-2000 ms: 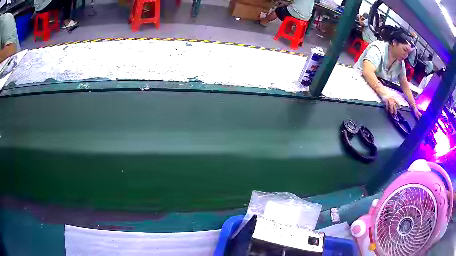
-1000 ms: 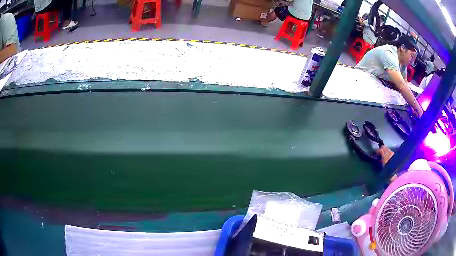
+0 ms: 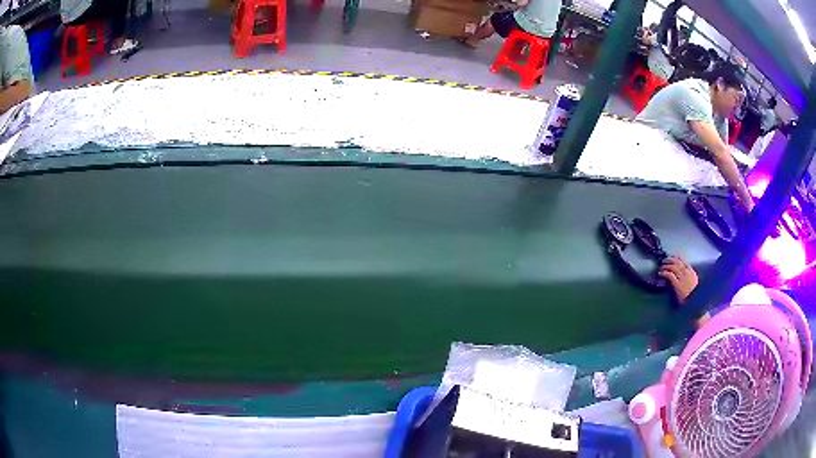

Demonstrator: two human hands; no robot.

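Note:
Neither of my hands is in view. Nearest in front of me, a white foam mat (image 3: 255, 434) lies at the bottom edge. To its right, a blue plastic tray (image 3: 404, 429) holds a white and black screw feeder (image 3: 514, 419), cut off by the bottom edge. A crinkled clear plastic bag (image 3: 510, 371) lies on the feeder. Black headphones (image 3: 626, 265) lie on the green conveyor belt (image 3: 313, 259) at the right, both cups towards the far side. Another person's hand (image 3: 682, 277) touches their band, reaching in from behind the fan.
A pink desk fan (image 3: 726, 402) stands at the lower right. A second headset (image 3: 711, 220) lies farther right, near another worker's (image 3: 693, 107) outstretched arm. Green posts (image 3: 601, 89) rise at the right, one beside a spray can (image 3: 556, 121). Red stools (image 3: 259, 27) stand beyond the belt.
The other person's hand has come in from the right to the near headphones' band, and they have shifted slightly left. The far worker's arm has moved right, away from the second headset.

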